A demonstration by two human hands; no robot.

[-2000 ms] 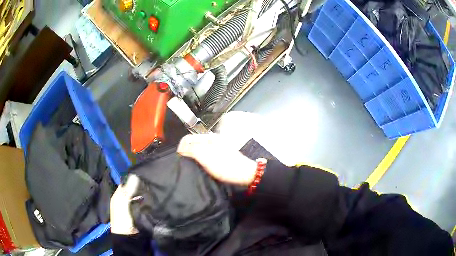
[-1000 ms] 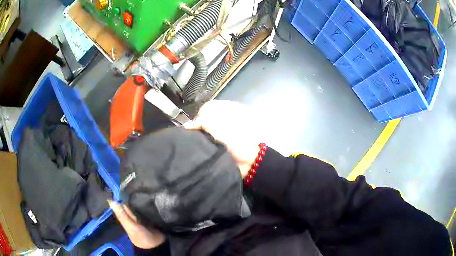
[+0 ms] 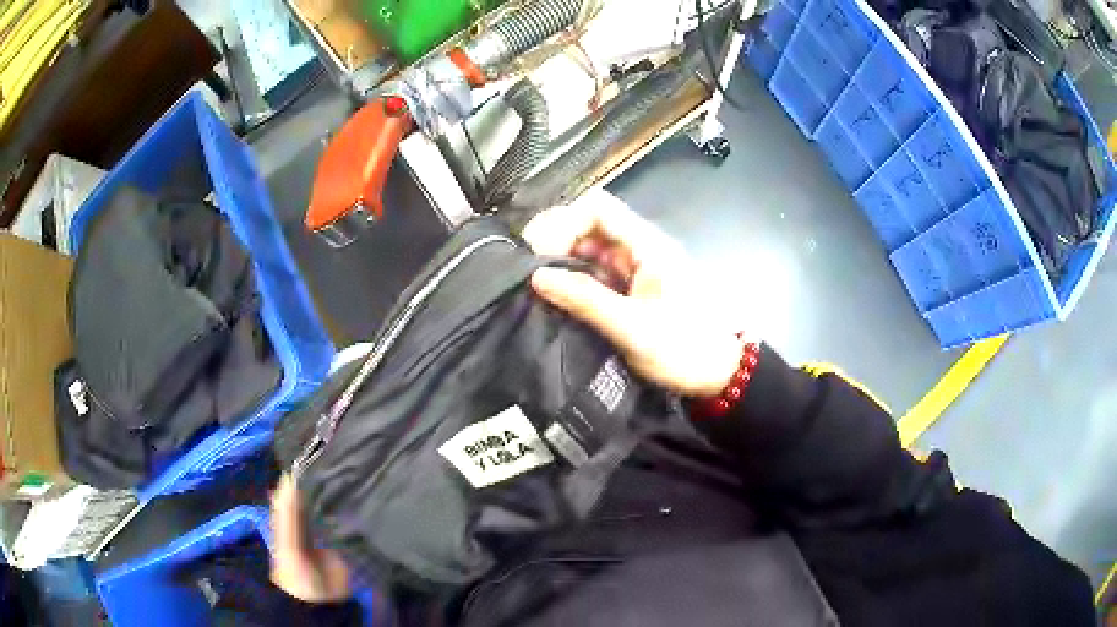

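Note:
A black fabric bag (image 3: 417, 490) lies over my lap, tilted, with a white label with dark letters on its face and a pale zipper line along its upper left edge. My right hand (image 3: 649, 300), with a red bead bracelet, pinches the bag's upper right rim between thumb and fingers. My left hand (image 3: 304, 549) is at the bag's lower left edge, blurred and partly cut off by the cloth, and holds it there.
A blue crate (image 3: 272, 276) with black bags stands at left, beside a brown carton (image 3: 34, 355). Another blue crate (image 3: 900, 184) with black bags is at upper right. A wheeled machine with an orange-red nozzle (image 3: 355, 169) stands ahead. Part of a blue crate (image 3: 184, 554) shows at lower left.
The bag has turned from its rounded plain side, so its lettered label and zipper now show. My right hand has moved up and right to the rim. The view has shifted.

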